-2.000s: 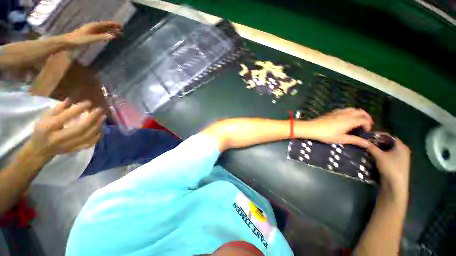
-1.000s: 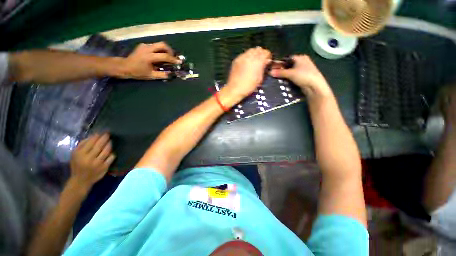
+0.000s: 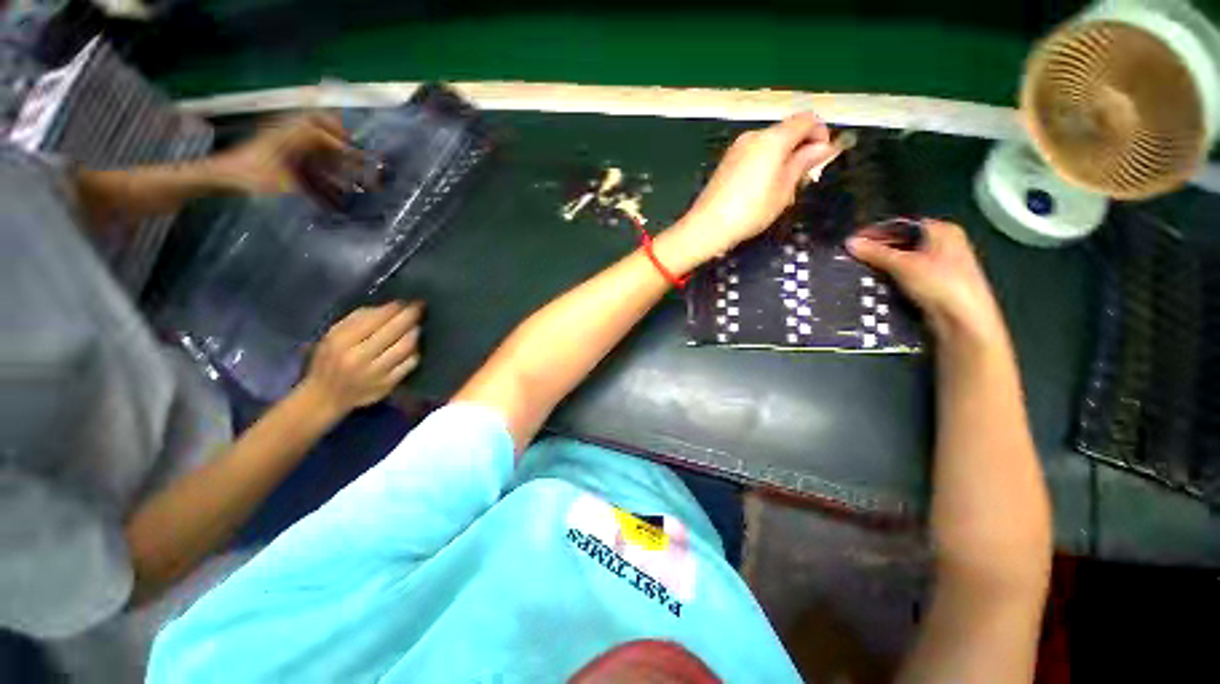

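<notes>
A thin black panel (image 3: pixel 765 318) lies on the dark green mat, with columns of white squares on its near part. Its far part is dark, with fine rows partly covered by my hands. My left hand (image 3: pixel 752 185), with a red band at the wrist, is over the panel's far left part. Its fingertips pinch a small pale beige piece (image 3: pixel 827 155). My right hand (image 3: pixel 926 267) is at the panel's right side, thumb and fingers curled together over it; whether it holds a small dark part is unclear. Loose beige pieces (image 3: pixel 609 198) lie left of the panel.
A fan (image 3: pixel 1041 201) stands right of the panel, at the far edge rail (image 3: pixel 602 100). A dark panel with dense rows (image 3: pixel 1157 361) lies at the far right. At left, a neighbour's hands (image 3: pixel 361 358) are beside a clear plastic sheet or tray (image 3: pixel 268 267) over dark panels.
My hands have moved apart; the left holds a pale piece at the panel's far part. The neighbour's hand has left the beige pile, which is smaller than two seconds ago. The view has shifted.
</notes>
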